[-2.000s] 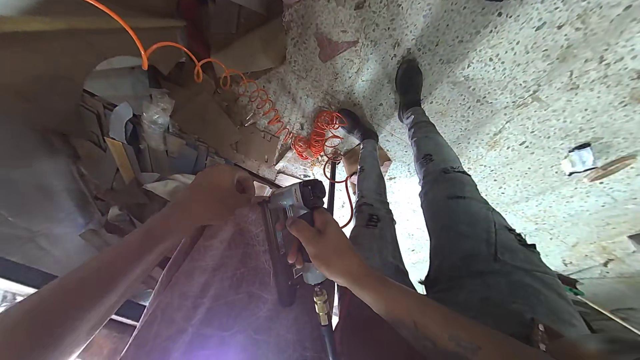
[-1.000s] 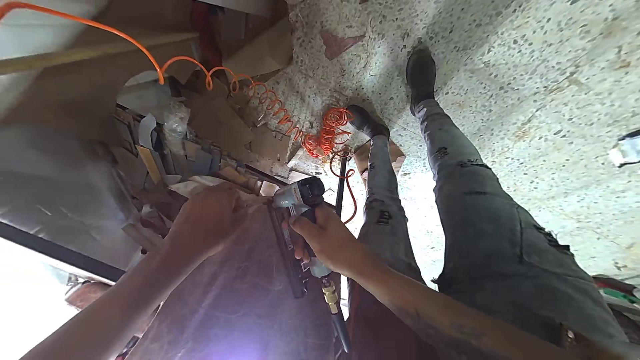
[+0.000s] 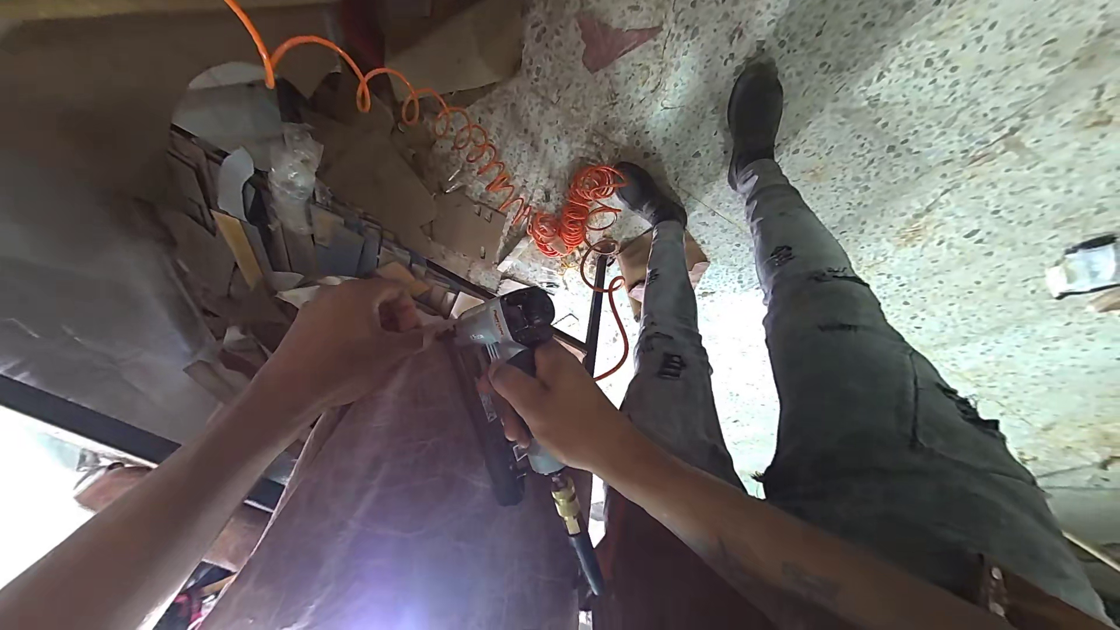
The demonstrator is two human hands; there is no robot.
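My right hand is wrapped around the handle of a pneumatic stapler, whose nose points left at the edge of reddish-brown upholstery material. A brass fitting joins the tool's handle to a dark hose. Just left of the nose, my left hand pinches the edge of the material between thumb and fingers. The exact contact between nose and edge is partly hidden.
A coiled orange air hose runs over the speckled floor beside my shoe. Cardboard and board scraps lie at the left. A block sits behind my leg. A small white object lies on the floor at right.
The view has shifted somewhat. Both hands keep nearly the same places relative to the material, with the right hand still around the stapler and the left beside its nose.
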